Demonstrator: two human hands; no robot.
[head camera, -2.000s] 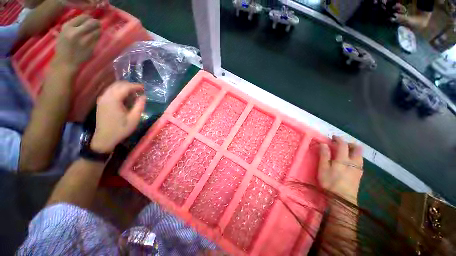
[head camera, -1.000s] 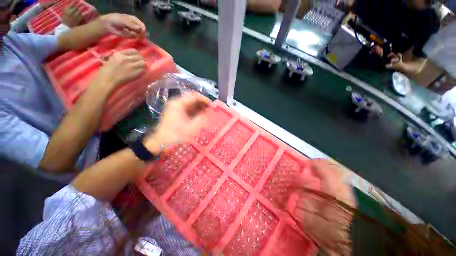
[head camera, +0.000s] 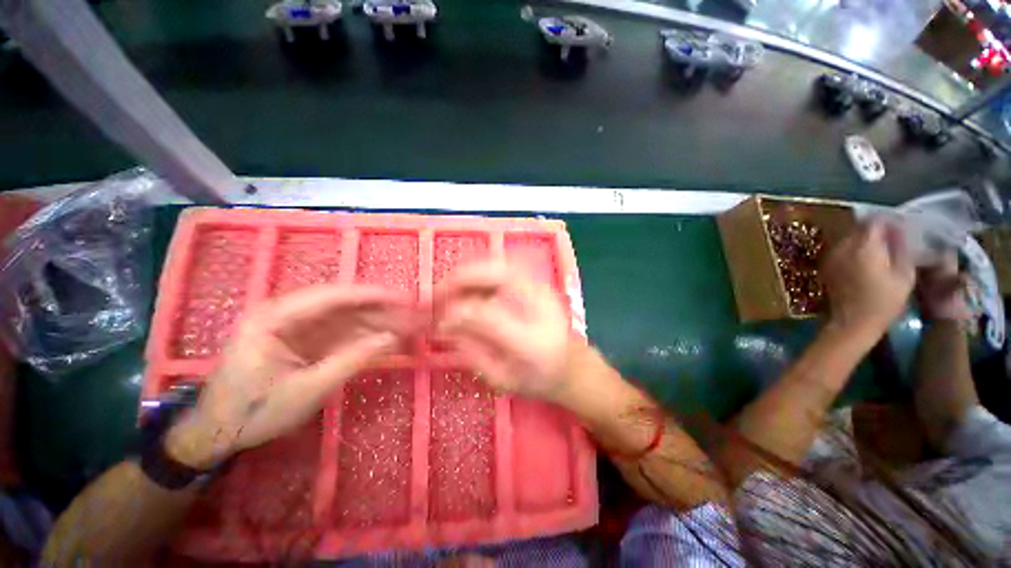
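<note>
The pink foam tray (head camera: 585, 488) lies in front of me, with ten rectangular pockets in two rows. Small shiny metal rings (head camera: 377, 444) fill most pockets; the two at the right end look empty or nearly so. My left hand (head camera: 305, 361), with a dark wristband, is over the left and middle of the tray, fingers stretched to the right. My right hand (head camera: 504, 327) is over the right-middle pockets, fingers bent and blurred. The fingertips of both hands come close together above the tray's middle. Whether either hand holds a ring is too blurred to tell.
A crumpled clear plastic bag (head camera: 78, 277) lies left of the tray. An open cardboard box (head camera: 756, 266) of coppery parts stands right; a neighbour's hands (head camera: 870, 272) are beside it. A pale rail (head camera: 443, 196) and post (head camera: 133, 100) border the tray. Metal units (head camera: 569, 31) stand beyond.
The view has turned right, so the tray now lies straight and the box shows. Both my hands have moved inward from the tray's sides to its middle.
</note>
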